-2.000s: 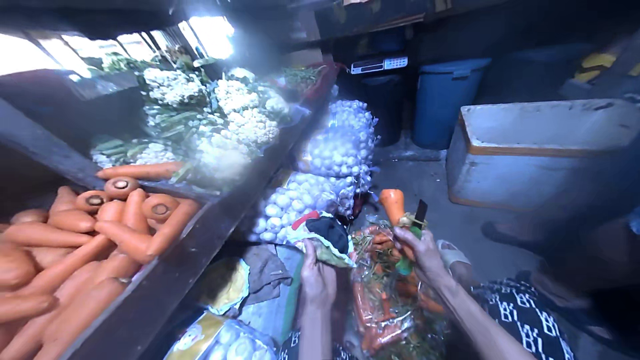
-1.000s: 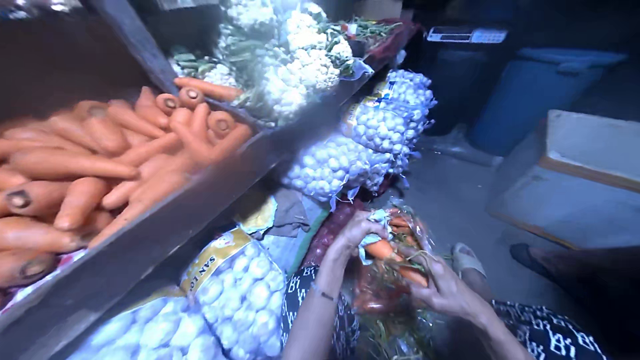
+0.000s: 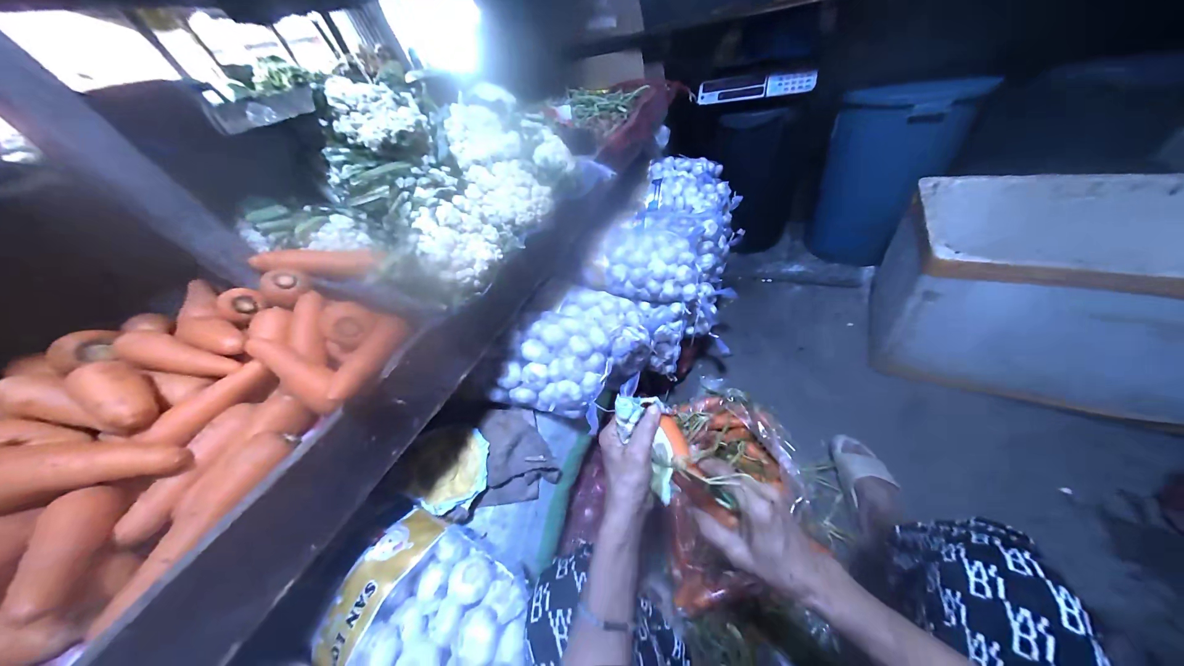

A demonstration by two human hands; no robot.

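Observation:
My left hand (image 3: 629, 453) is closed around a carrot (image 3: 677, 439) and a pale cloth (image 3: 662, 462) that lies against it. Close on the right, my right hand (image 3: 754, 527) has its fingers spread at the green stems over a clear plastic bag of carrots (image 3: 740, 435). Whether it grips any stem cannot be told. The bag stands between my knees. No knife shows in this frame.
At left, a wooden bin (image 3: 305, 490) holds many carrots (image 3: 203, 370), with cauliflower (image 3: 481, 213) behind. Net bags of garlic (image 3: 564, 351) line its side. A foam box (image 3: 1036, 324) and a blue barrel (image 3: 902, 166) stand at right.
Two seconds ago my right hand held up a carrot and a dark blade, and my left hand held a cloth. Now the left hand has cloth and carrot, and the right is at the bag.

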